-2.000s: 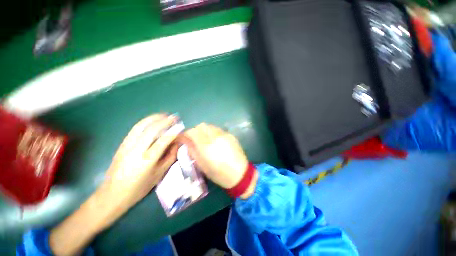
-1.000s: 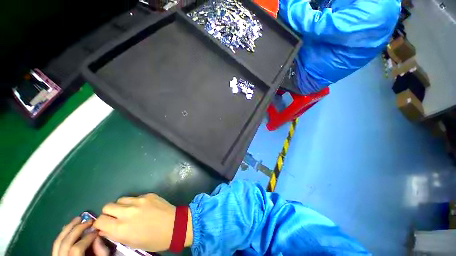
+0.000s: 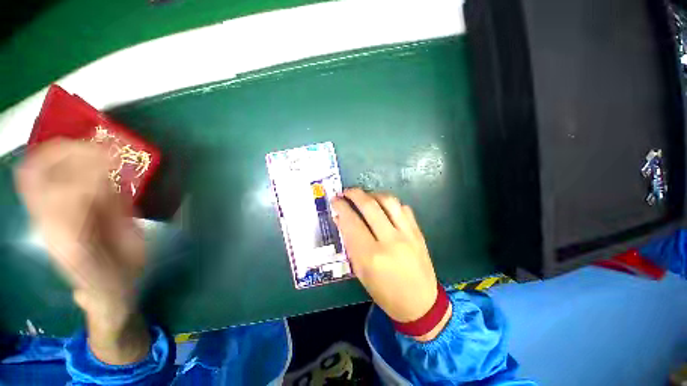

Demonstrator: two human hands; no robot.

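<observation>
A phone mid-frame assembly (image 3: 300, 215) lies open on the dark green mat, silvery-white inside with a pink-red rim. It has an orange-yellow flex end, a dark strip in the middle and a blue board area at its lower end. My right hand (image 3: 392, 256) holds the phone's right edge with its fingertips; the thumb is not clearly seen. My left hand (image 3: 79, 215) is strongly blurred at the front edge of the red bin (image 3: 64, 117), partly covering it. Its fingers cannot be made out. Thin cream-yellow slivers (image 3: 132, 160) lie in the bin.
A large black plastic tray (image 3: 603, 113) stands at right, with a small silver-blue cluster (image 3: 654, 177) in it and part of a pile at the far right edge. A white strip (image 3: 301, 38) and brighter green belt (image 3: 151, 41) run behind the mat. Blue floor shows at lower right.
The view has swung back left. My hands, together at the phone before, are now apart: the left is over at the red bin, the right at the phone's edge. The phone now lies flat on the mat.
</observation>
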